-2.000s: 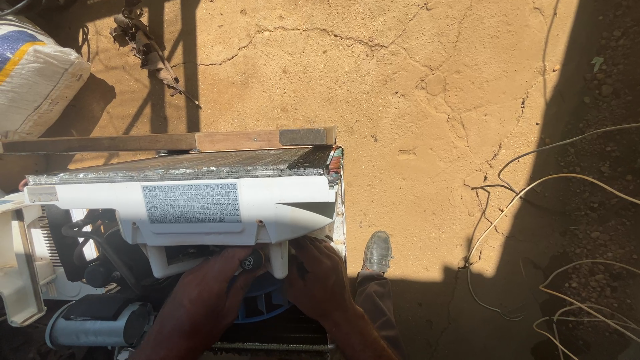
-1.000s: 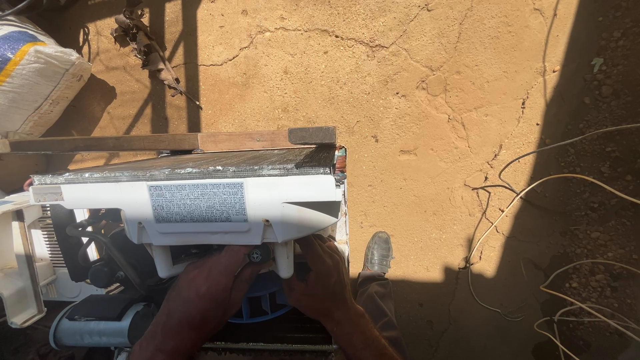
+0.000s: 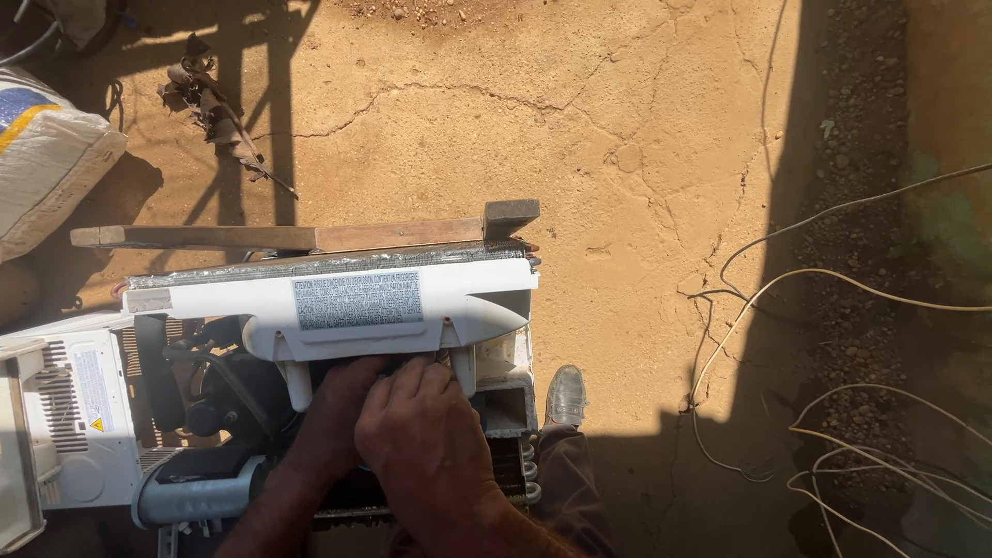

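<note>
An opened air conditioner unit lies below me, its white plastic housing (image 3: 356,310) bearing a printed warning label. Under the housing's lower edge, between two white prongs, is my left hand (image 3: 341,418), its fingertips hidden inside. My right hand (image 3: 430,442) lies beside and partly over it, fingers curled at the same edge near the right prong; what the fingers hold cannot be seen. Along the housing's far side runs the finned coil (image 3: 333,260). A black compressor (image 3: 225,395) and a silver cylindrical capacitor or motor part (image 3: 201,488) sit left of my hands.
A wooden stool or frame bar (image 3: 395,234) runs behind the unit. A vented white panel (image 3: 77,411) stands at left. Loose cables (image 3: 775,279) lie on the right. A woven sack (image 3: 46,155), dry leaves (image 3: 217,116) and a shoe (image 3: 566,395) rest on the cracked ground.
My right hand has moved left from the right prong, over and against my left hand. My left hand stays under the housing.
</note>
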